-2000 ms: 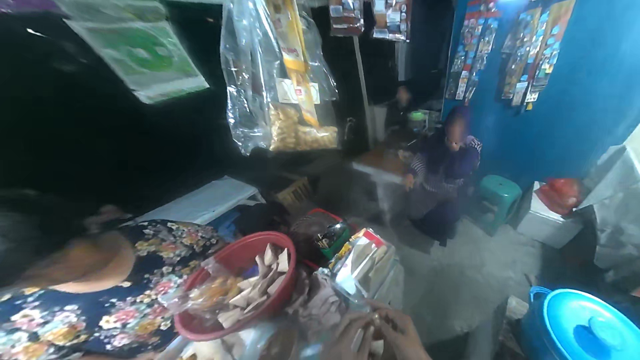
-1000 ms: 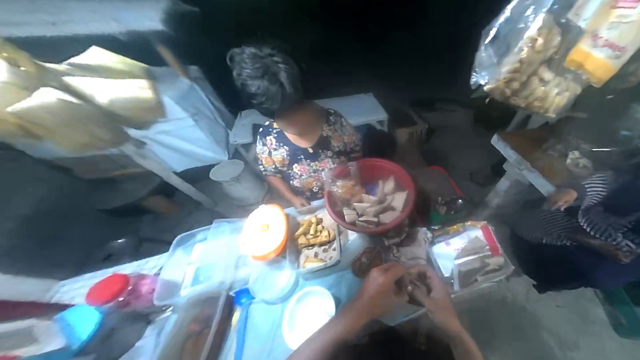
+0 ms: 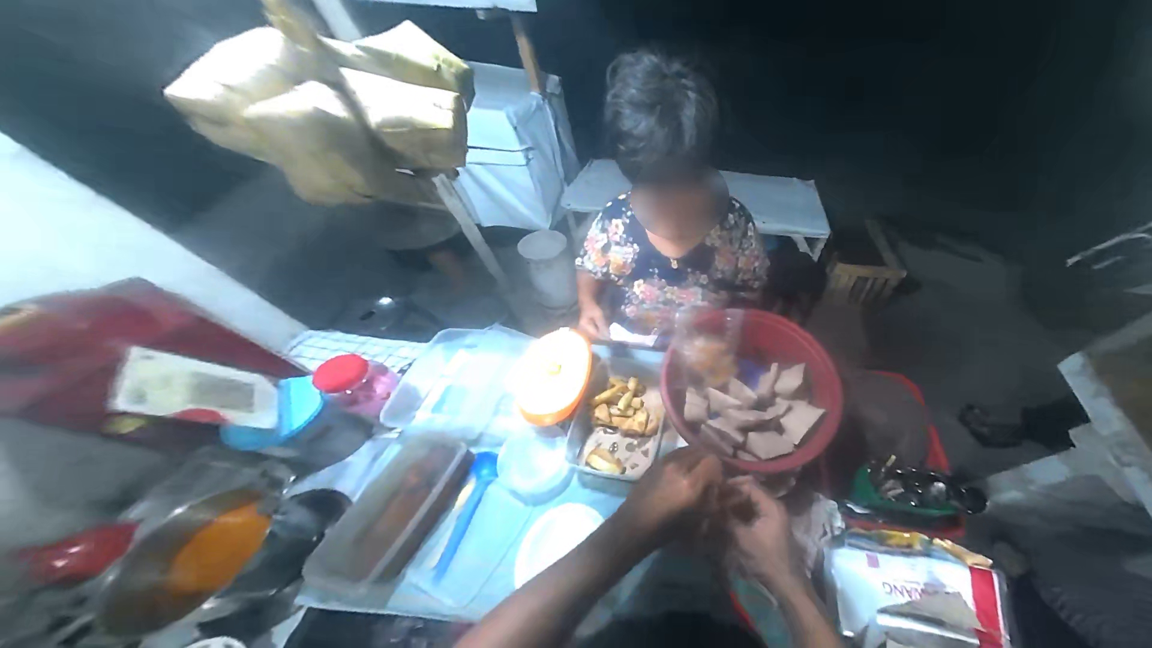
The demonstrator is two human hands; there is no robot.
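My left hand [image 3: 679, 486] and my right hand [image 3: 756, 526] are close together just below the rim of a red plastic basin [image 3: 832, 387]. Both hands' fingers are curled inward. Blur and the fingers hide whatever may be between them. Folded paper-like packets [image 3: 765, 414] and a clear bag with orange-brown contents [image 3: 709, 355] lie in the basin. Left of it, a rectangular tray [image 3: 576, 459] holds fried yellow-brown food pieces [image 3: 623, 405]. A round white lid or plate [image 3: 558, 540] lies left of my left forearm.
A person [image 3: 675, 243] in a floral top is across the table. An orange-rimmed container [image 3: 553, 373], a blue-handled utensil [image 3: 468, 508], a long food box [image 3: 391, 517] and a pan with orange contents [image 3: 216, 549] stand left. A printed white package [image 3: 918, 585] lies right. Wrapped bundles [image 3: 333, 108] hang upper left.
The view has swung left, bringing the pan and wrapped bundles further into sight. My hands remain close together, now nearer the red basin's lower rim than one second ago.
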